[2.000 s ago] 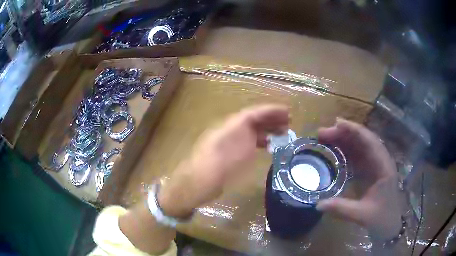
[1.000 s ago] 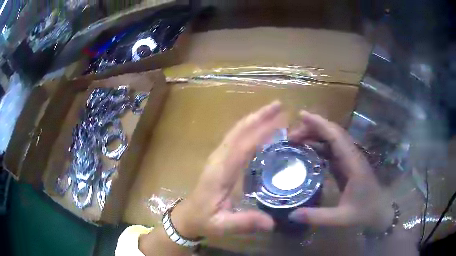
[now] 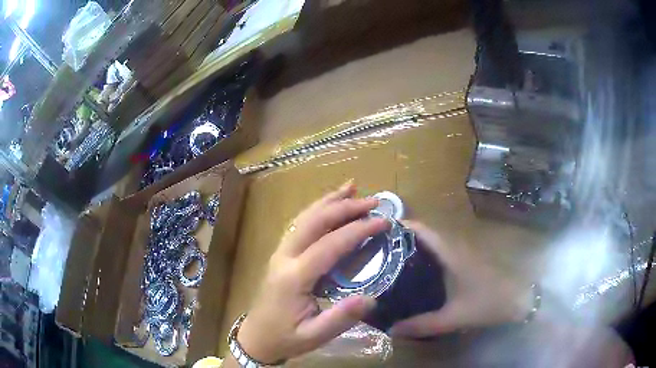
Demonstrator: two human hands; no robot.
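The black speaker body (image 3: 413, 287) is tilted, its open end turned toward the left. A chrome end ring (image 3: 392, 269) sits on that end, with a bright disc (image 3: 368, 264) inside it. My left hand (image 3: 316, 269) lies over the ring with fingers on its top and thumb at its lower edge. My right hand (image 3: 460, 287), blurred, is around the far side of the body. A small white roll (image 3: 388, 205) lies on the bench just behind the ring, partly hidden by my left fingers.
A cardboard tray (image 3: 224, 237) of chrome rings stands at the left. Behind it is a dark-lined carton (image 3: 248, 118) with one bright ring (image 3: 204, 137). Stepped metal bins (image 3: 496, 162) stand at the right. Shiny film covers the cardboard bench (image 3: 288, 201). A thin cable is at the right edge.
The speaker body has tipped from upright to tilted left. My left hand has closed onto the ring, and my right hand has moved around the body. The view has turned, showing more of the metal bins.
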